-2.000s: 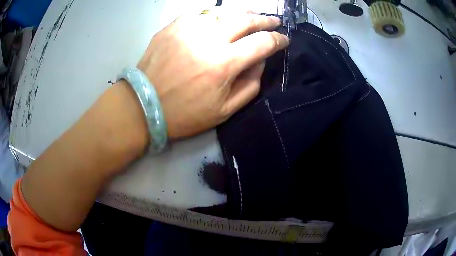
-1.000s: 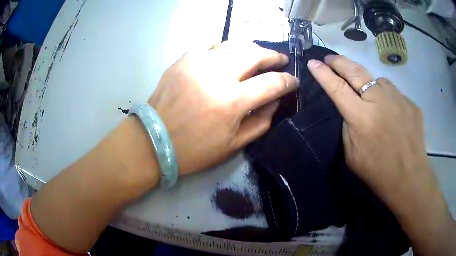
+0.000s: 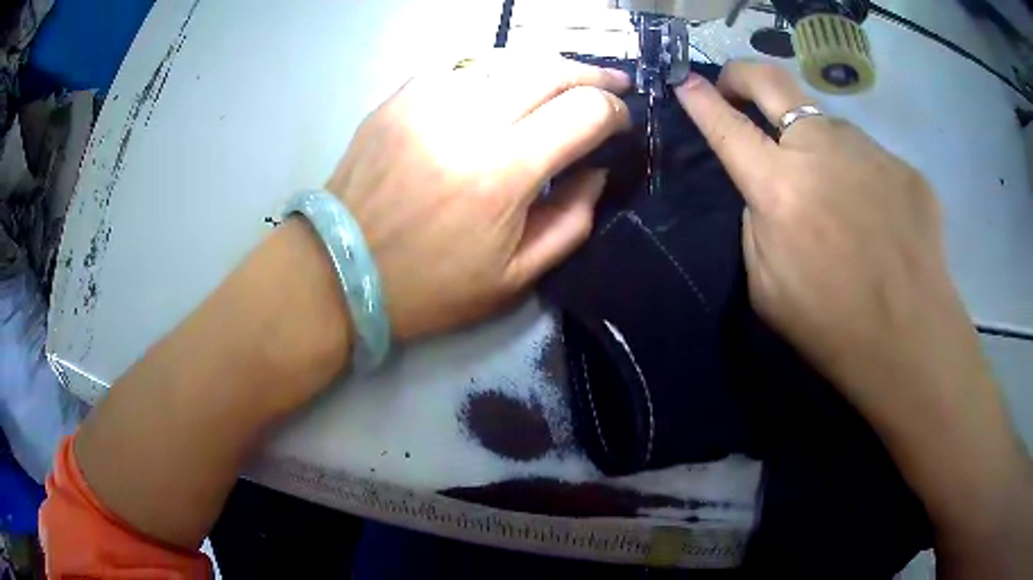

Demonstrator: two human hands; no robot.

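Observation:
A dark cloth piece point(image 3: 680, 261) with thin pale stitch lines lies on the machine bed and hangs toward the near edge. Its upper part is under the presser foot point(image 3: 657, 57). My left hand point(image 3: 453, 193), with a green bangle at the wrist, lies on the cloth left of the foot, fingers bent and pressing down. My right hand point(image 3: 850, 227), with a ring, presses the cloth right of the foot, index fingertip close beside it. Near the front, a folded cloth edge stands up in a narrow loop. The needle tip is hard to make out.
A ribbed cream-yellow knob point(image 3: 833, 51) is right of the foot. A ruler tape point(image 3: 453, 521) runs along the near table edge, with a yellowish patch. Dark smudges point(image 3: 508, 424) mark the white table point(image 3: 170, 227). Crumpled material and blue things lie past the left edge.
My right hand, absent two seconds ago, is now on the cloth. Since one second ago the view has shifted, and the cloth's near folded edge has opened into a loop.

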